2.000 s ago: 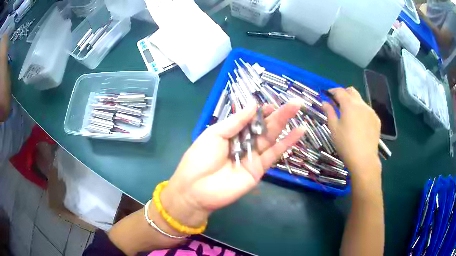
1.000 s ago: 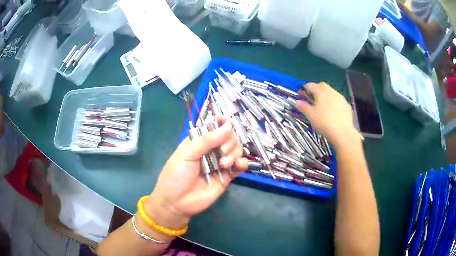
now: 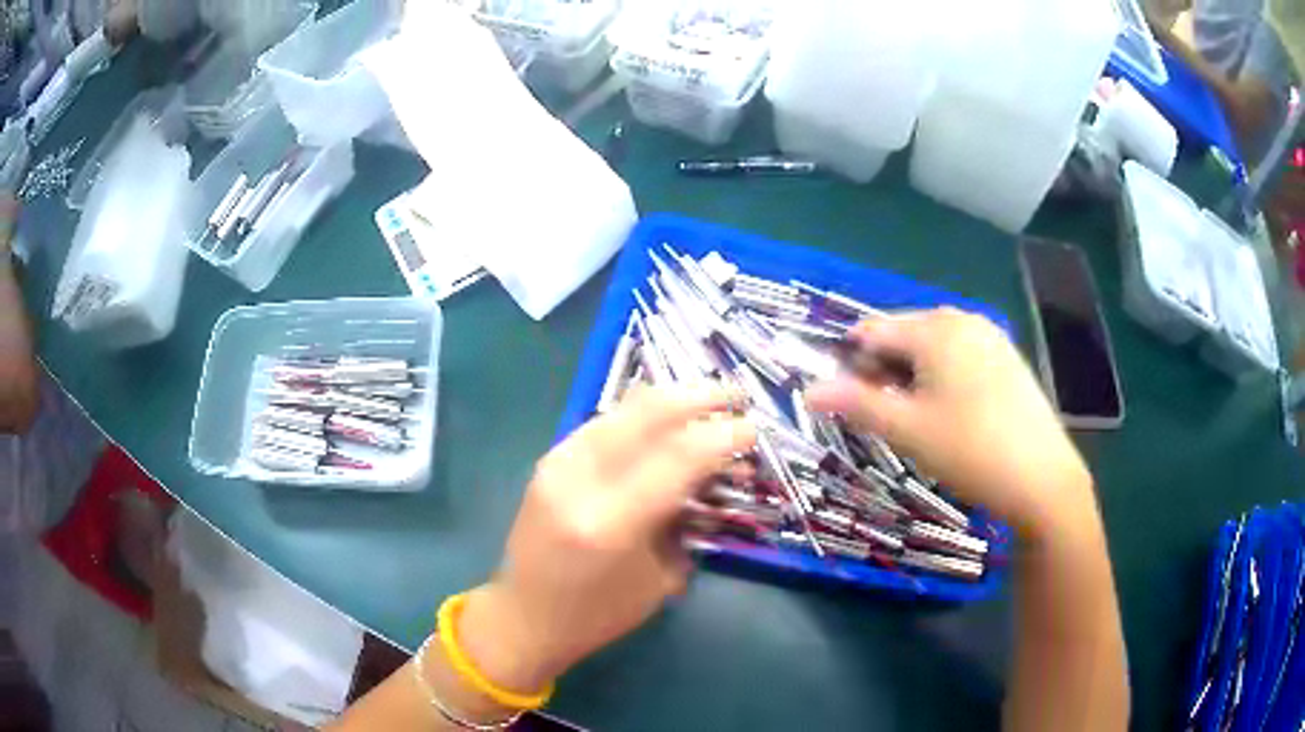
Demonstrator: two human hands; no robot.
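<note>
A blue parts tray (image 3: 823, 582) lies in front of me, heaped with slim silver metal cylinders (image 3: 937, 539), some with thin pins and red leads. My left hand (image 3: 608, 501) is over the tray's left side, blurred, back up, fingers curled; what its palm holds is hidden. My right hand (image 3: 966, 408) is over the tray's right part, also blurred, fingers bent with a dark part at the fingertips. A clear plastic bin (image 3: 215, 393) left of the tray holds several cylinders in rows.
A small scale (image 3: 411, 250) sits behind, partly under a white paper strip (image 3: 494, 157). A pen (image 3: 747, 166) and frosted tubs (image 3: 1002, 115) stand behind the tray. A smartphone (image 3: 1073, 332) and lidded boxes (image 3: 1195, 272) are right. A blue bundle (image 3: 1257, 629) is at the right edge.
My left hand, earlier palm up with several cylinders showing, has turned over and moved to the tray. My right hand stays over the tray's right part. The whole view has shifted slightly.
</note>
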